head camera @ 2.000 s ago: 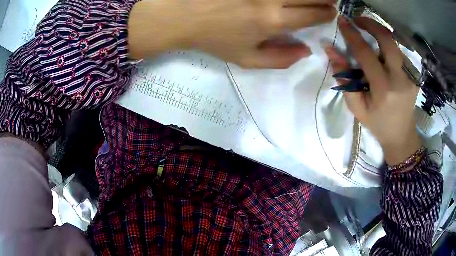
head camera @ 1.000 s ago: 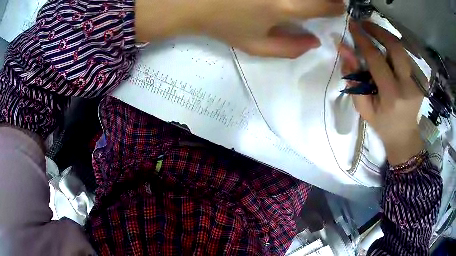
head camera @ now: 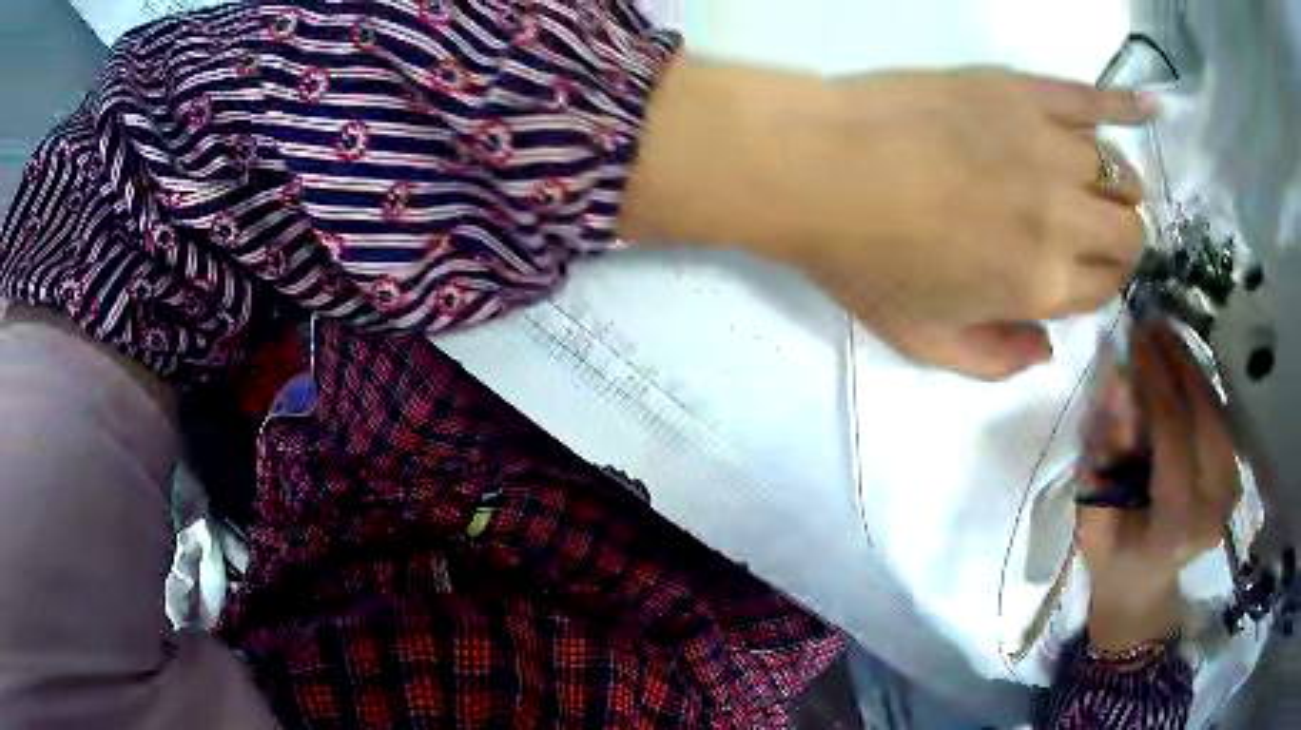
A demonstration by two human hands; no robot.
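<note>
White garment cloth [head camera: 942,428] with thin dark stitched lines lies on the white machine table under both hands. My left hand [head camera: 985,214] lies across the cloth from the left, palm down, thumb apart from the fingers; its index finger points right and the other fingers are bent. My right hand [head camera: 1163,456] is blurred at the right, beside the dark needle area [head camera: 1170,292], fingertips close to it. Black thread snips [head camera: 1116,482] sit in its palm. A brownish edged strip [head camera: 1039,628] shows on the cloth near the right wrist.
The pale machine head [head camera: 1263,129] fills the upper right edge, blurred. The white table [head camera: 642,385] has printed ruler marks. The checked apron [head camera: 542,599] lies below its edge. White cloth [head camera: 200,571] shows at the lower left. Dark tangled bits lie at the right.
The view has shifted, so the machine parts and right hand appear lower. My left hand shows farther right and lower in view, now with its index finger stretched out. The snips remain in my right hand.
</note>
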